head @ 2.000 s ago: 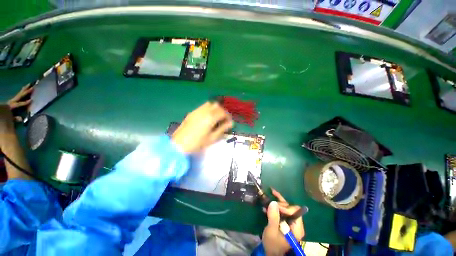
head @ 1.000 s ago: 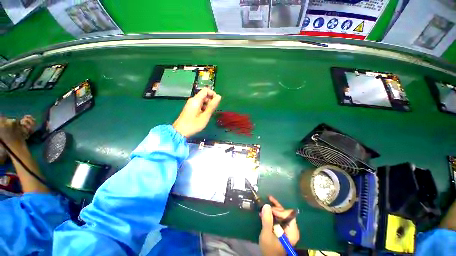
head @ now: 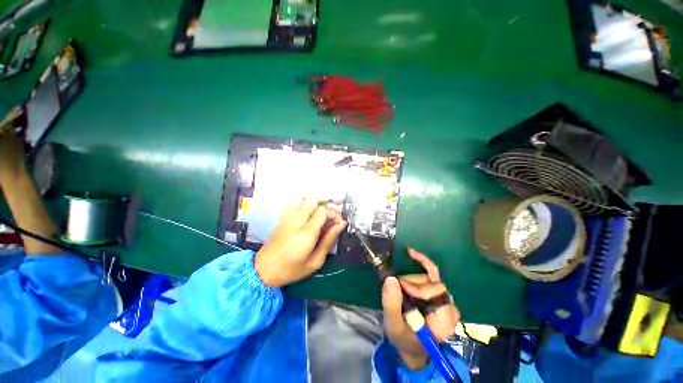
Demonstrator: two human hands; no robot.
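An opened tablet (head: 243, 168) with a bright silver panel lies on the green bench in front of me. My left hand (head: 299, 241) is over its lower middle, thumb and fingers pinched on a tiny part too small to name. My right hand (head: 421, 303) holds the blue-and-black soldering iron (head: 380, 265) like a pen. Its thin tip is over the tablet beside my left fingertips; contact is unclear. Thin solder wire (head: 187, 228) runs from the spool (head: 96, 220) at left toward my left hand, which hides its end. A red wire heap (head: 356, 101) lies behind the tablet.
Right of the tablet are a fume fan (head: 550, 176), a brown tape roll (head: 494, 232) with pale pieces in its core, a blue station (head: 599, 277) and a yellow sponge base (head: 644, 325). Other tablets (head: 232, 26) lie at the back and left. A neighbour's arm (head: 26, 202) is at left.
My left hand has moved from beside the red heap down onto the tablet, near the iron tip. The view has tilted down. The solder wire from the spool now shows.
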